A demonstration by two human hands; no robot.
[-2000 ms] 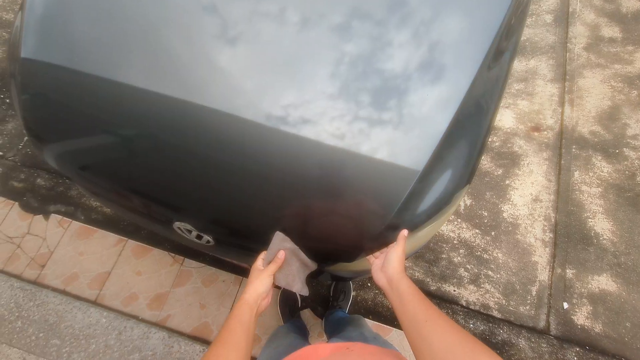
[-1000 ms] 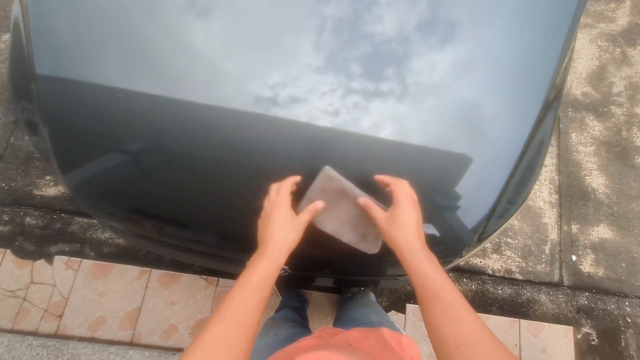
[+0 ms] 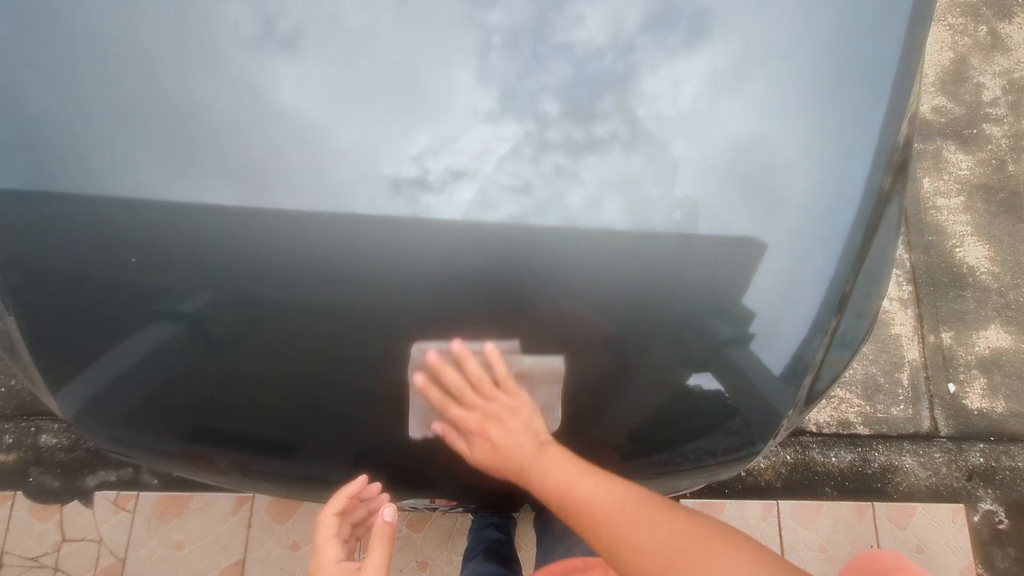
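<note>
A folded greyish cloth [image 3: 540, 382] lies flat on the dark, glossy hood of a car [image 3: 280, 344]. My right hand [image 3: 488, 416] rests palm down on the cloth with its fingers spread, covering part of it. Below and to the left, my left hand [image 3: 356, 524] is raised near the hood's front edge, fingers curled loosely and apart, holding nothing. The hood mirrors clouds and a dark roof-like shape. Part of the car's emblem [image 3: 432, 506] shows at the front edge, beside my left hand.
A strip of patterned tiles [image 3: 188, 532] runs along the front of the car. My legs in dark trousers [image 3: 490, 544] stand close to the hood's edge. Stained concrete paving [image 3: 972, 320] lies to the right, beyond the curved side of the car.
Both hands were at the cloth a second ago; now only my right hand is on it, pressed flat against the hood. My left hand has moved down and away. The view has shifted.
</note>
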